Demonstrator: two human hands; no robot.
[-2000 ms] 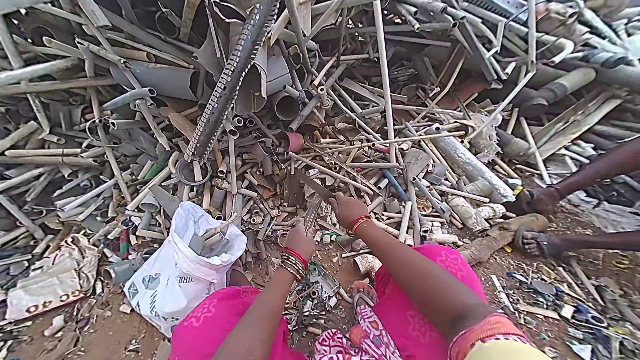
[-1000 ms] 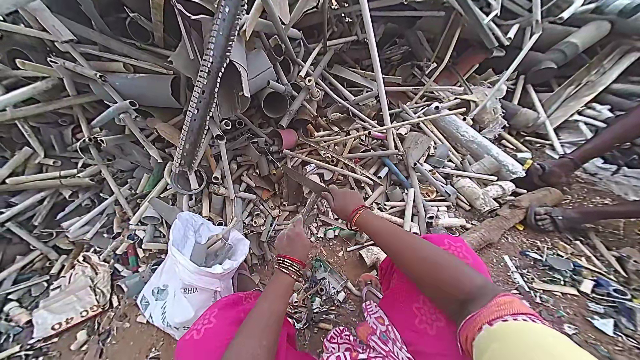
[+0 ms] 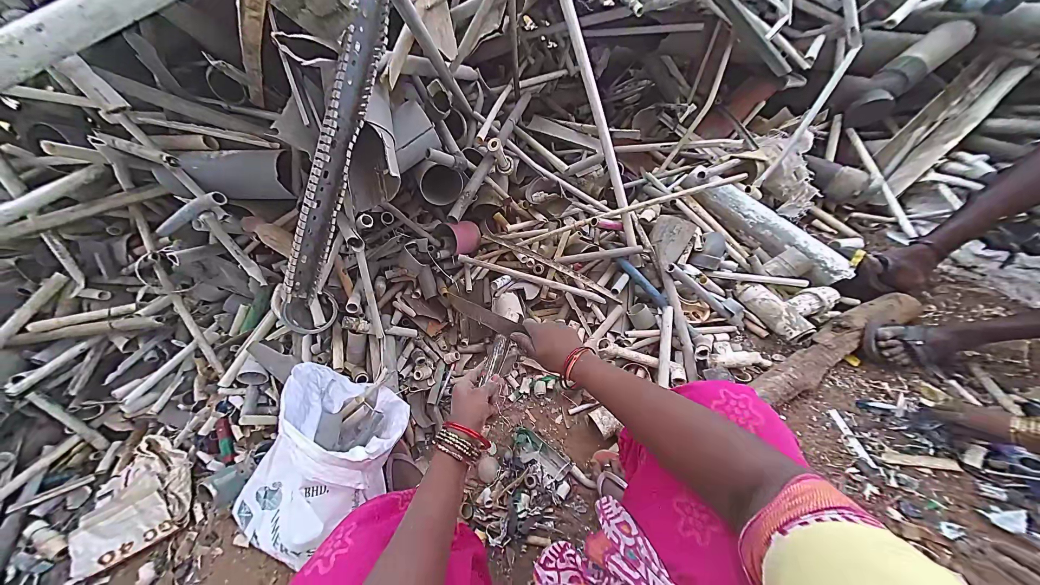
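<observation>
My right hand [image 3: 554,345] grips the handle end of a flat metal blade [image 3: 485,314], which points up and left over the scrap. Just below and left of it, my left hand [image 3: 474,400] holds a small clear, shiny piece [image 3: 496,357] upright between the fingers; its exact kind cannot be told. The blade's near end is close to the top of this piece; whether they touch is unclear. Short cut pipe pieces lie around both hands. A white woven sack [image 3: 313,475] with grey pipe scraps in its mouth stands left of my left hand.
A large heap of plastic pipes [image 3: 601,122] spreads ahead. A long perforated strip [image 3: 337,154] leans at upper left. A log [image 3: 841,345] lies at right beside another person's feet [image 3: 894,345]. A crumpled printed sack [image 3: 134,512] lies at lower left. Small debris [image 3: 520,487] covers ground between my knees.
Both hands stay close together over the debris, still holding the blade and the small piece. At the right edge, another person's banded forearm now shows low down.
</observation>
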